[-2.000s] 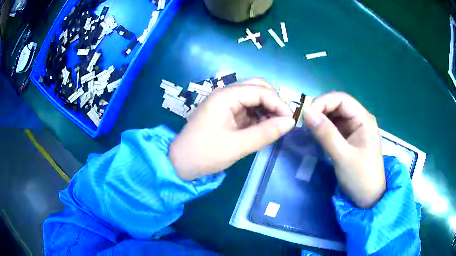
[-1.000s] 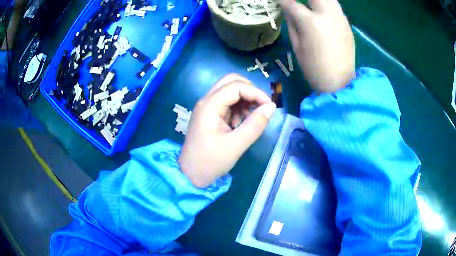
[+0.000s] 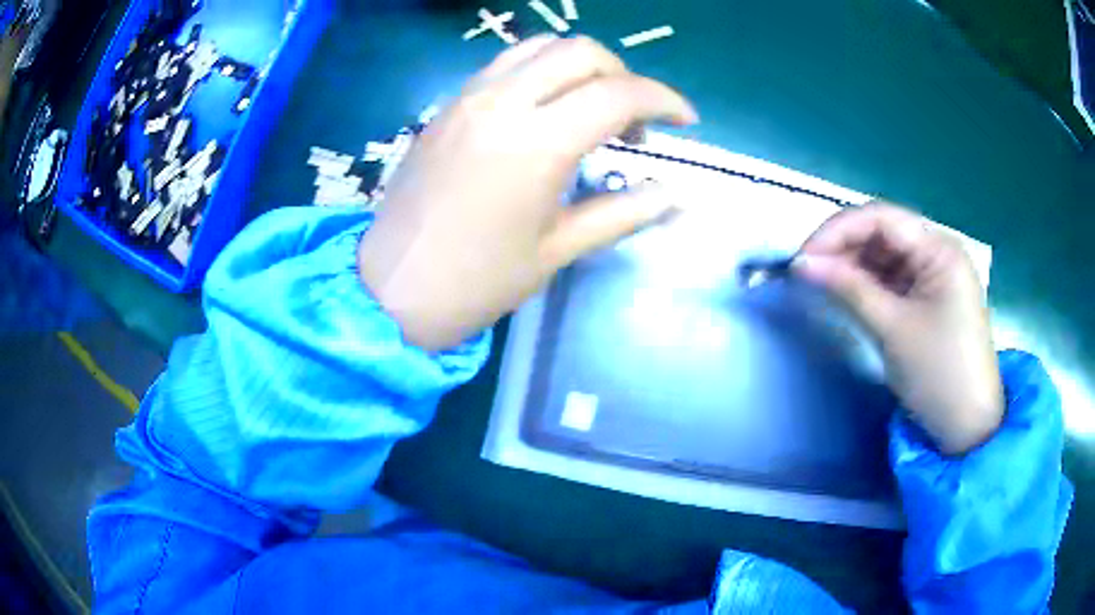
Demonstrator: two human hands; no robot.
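The tablet back cover [image 3: 720,421] lies on a white protective sheet [image 3: 708,489], with strong glare and a small white label [image 3: 578,411] near one corner. My right hand [image 3: 895,282] holds a small dark flex circuit [image 3: 766,272] between thumb and fingertips, above the cover; the part is blurred. My left hand [image 3: 528,180] is over the cover's camera-hole corner, thumb and fingers apart, with nothing seen between them.
A blue parts tray [image 3: 228,180] with mixed dark and white strips stands at the left. A pile of loose parts [image 3: 340,180] lies beside my left hand. Cream release liners [image 3: 648,36] lie at the far side of the green bench mat [image 3: 793,96].
My right hand has come back from the round waste pot to above the cover and now holds the dark part. My left fingers have opened over the cover. The pot has left the view.
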